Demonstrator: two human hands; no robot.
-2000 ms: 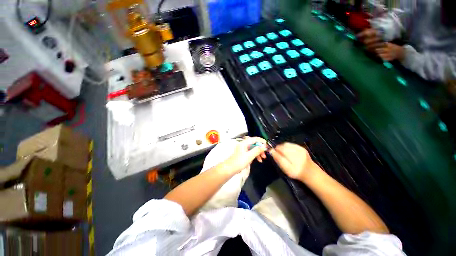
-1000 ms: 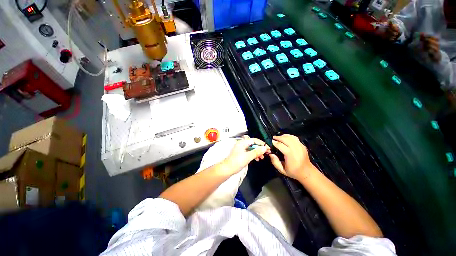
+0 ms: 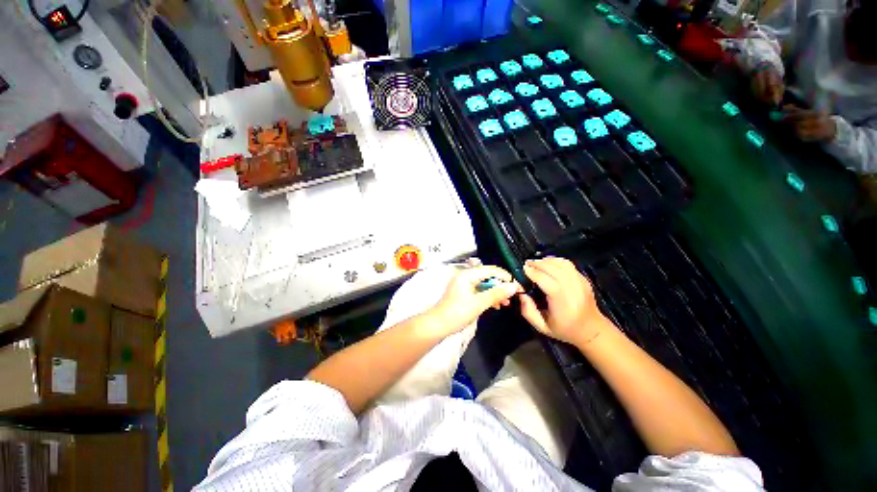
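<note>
My left hand (image 3: 471, 296) holds a small turquoise housing (image 3: 488, 283) between its fingertips, above my lap. My right hand (image 3: 561, 300) is beside it, thumb and forefinger at the housing's right edge; whether it pinches a tiny part there is too small to tell. Another turquoise housing (image 3: 320, 124) sits on the copper-brown and dark fixture (image 3: 327, 156), next to the gold press cylinder (image 3: 300, 67). A black blister tray (image 3: 601, 187) at the right holds rows of turquoise housings (image 3: 565, 136).
White machine base (image 3: 327, 221) at left with a red-orange stop button (image 3: 408, 258). Black fan (image 3: 400, 100) beside the tray. Second black tray (image 3: 673, 317) by my right arm. Green conveyor (image 3: 692, 144) carries turquoise parts. Blue bin (image 3: 457, 21) behind; a person's hands (image 3: 806, 120) opposite; cartons (image 3: 87, 317) at left.
My hands stay together at nearly the same spot, with slight finger movement. The turquoise parts on the conveyor have shifted along. The coworker's hands opposite have moved.
</note>
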